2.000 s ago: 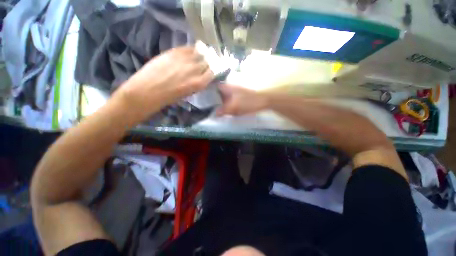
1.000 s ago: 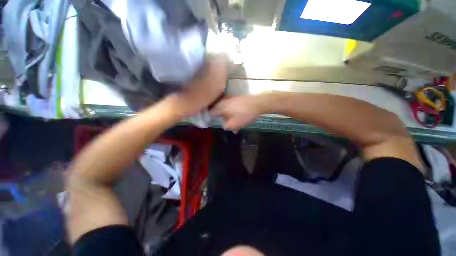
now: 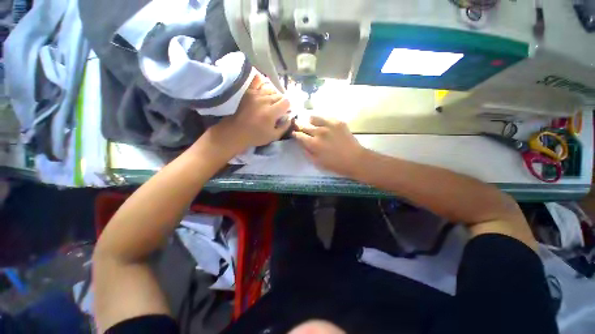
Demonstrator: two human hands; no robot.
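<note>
A pale grey-white garment piece with dark grey bands (image 3: 186,72) lies bunched left of the needle, over dark grey cloth (image 3: 140,107). My left hand (image 3: 261,114) is closed on the garment's edge just left of the presser foot (image 3: 309,88). My right hand (image 3: 326,140) has its fingertips on a small dark edge of the garment just in front of the needle area. Lamp glare hides the needle tip and the exact fold. The sewing machine (image 3: 443,55) has a green panel with a bright display.
Red and yellow-handled scissors (image 3: 541,156) lie at the table's right end. Pale blue-grey cloth (image 3: 42,72) hangs at the left. A red-rimmed basket (image 3: 244,261) with cloth stands below the table's green edge (image 3: 313,186). Pale cloth lies low at the right.
The pale part of the garment has come up onto the dark cloth at left. My hands have moved from the table's front edge up to the needle area, closer together.
</note>
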